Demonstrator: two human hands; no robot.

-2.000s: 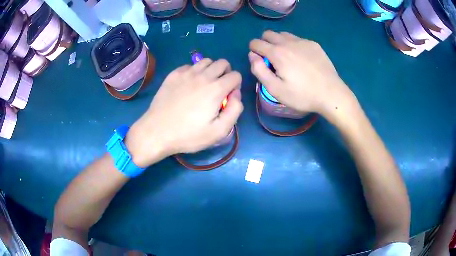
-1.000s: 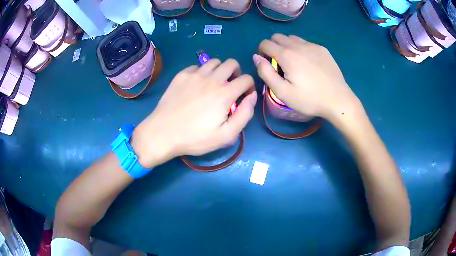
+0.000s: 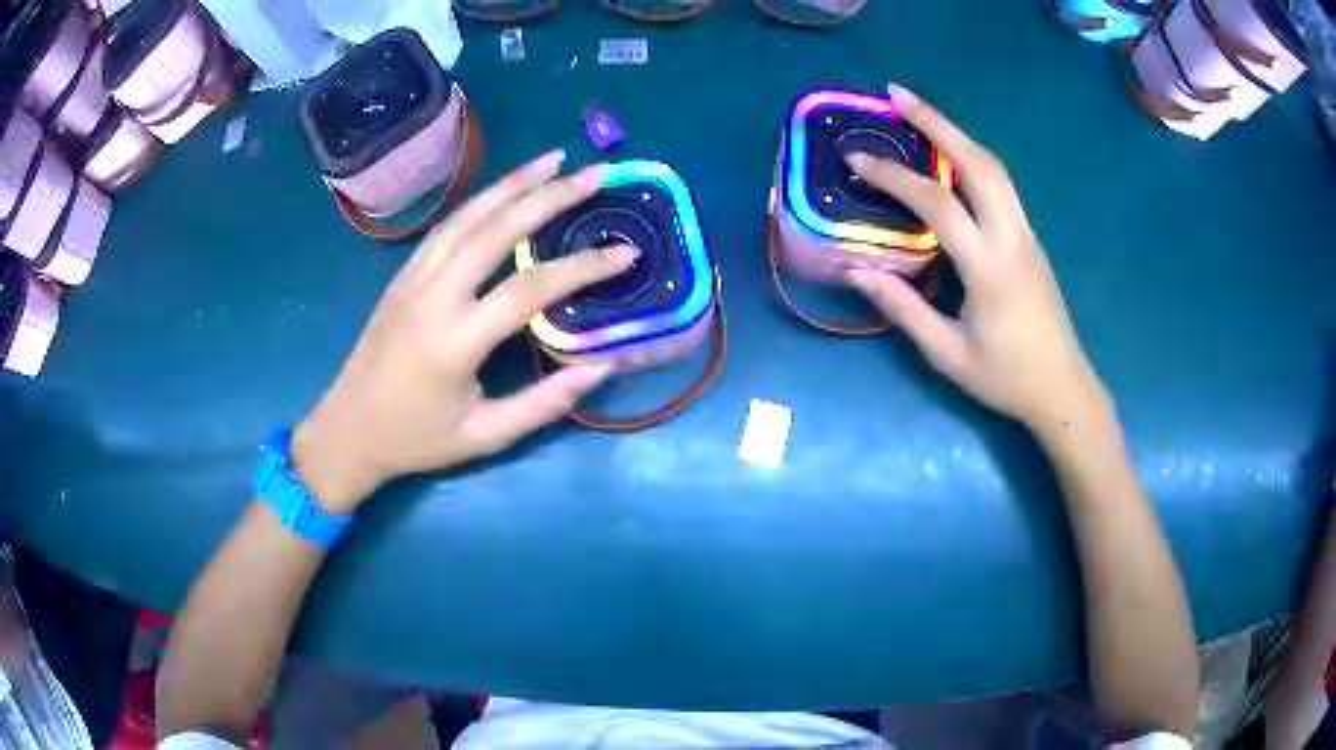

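Two pink speakers stand face up on the bench with rainbow light rings glowing. My left hand (image 3: pixel 440 330) spans the left speaker (image 3: pixel 645 349), thumb on its near side, one fingertip at the cone and others at the far left rim. My right hand (image 3: pixel 985 286) spans the right speaker (image 3: pixel 821 252), thumb on its near side, one finger over the cone and another at the far right rim. Brown straps loop out at the near side of both speakers. A purple USB piece (image 3: pixel 604 129) lies behind the left speaker.
An unlit pink speaker (image 3: pixel 403 179) stands at far left. More pink speakers (image 3: pixel 56 213) are stacked at the left edge, others (image 3: pixel 1194 71) at far right beside blue ones (image 3: pixel 1106 18). A white label (image 3: pixel 765 434) lies nearer me; a printed label (image 3: pixel 623 52) lies farther back.
My hands have shifted outward and opened wider over the speakers, uncovering both black faces and most of the light rings. The glow I see is now multicoloured on both.
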